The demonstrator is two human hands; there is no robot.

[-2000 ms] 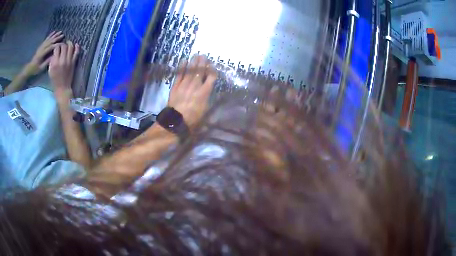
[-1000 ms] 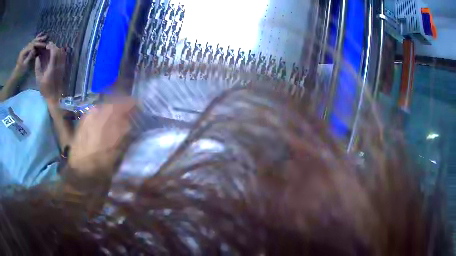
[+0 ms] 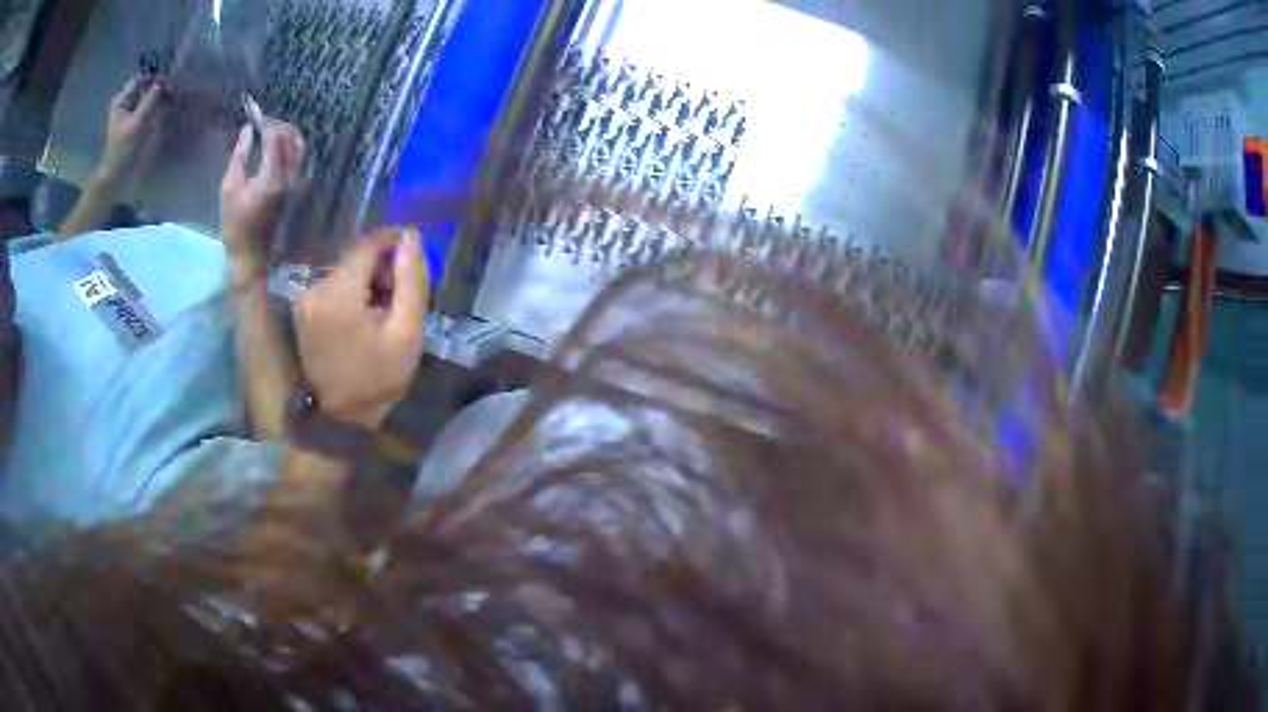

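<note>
My left hand (image 3: pixel 364 327) is raised by the near end of the blue belt, left of the work plate. Its fingers are curled, with a dark spot between them; blur hides whether it holds anything. The dark watch is partly hidden at the wrist. My right hand is not visible; hair covers the lower middle and right. Rows of small metal parts (image 3: pixel 654 132) lie on the silver work plate (image 3: pixel 821 118), with a lower band of parts (image 3: pixel 821 251) running right, partly behind hair. The plate's upper middle glares white.
The blue conveyor belt (image 3: pixel 466 118) runs left of the plate, another blue belt (image 3: pixel 1078 209) right. A metal rail bracket (image 3: pixel 466 338) is at the near edge. A coworker in light blue (image 3: pixel 132 362) works at left over another plate of parts (image 3: pixel 327 84). A white basket (image 3: pixel 1207 174) is far right.
My left hand moved from the plate's parts to the left, then came up with curled fingers. The coworker's hands have moved apart. The view has shifted, so the plate sits further right.
</note>
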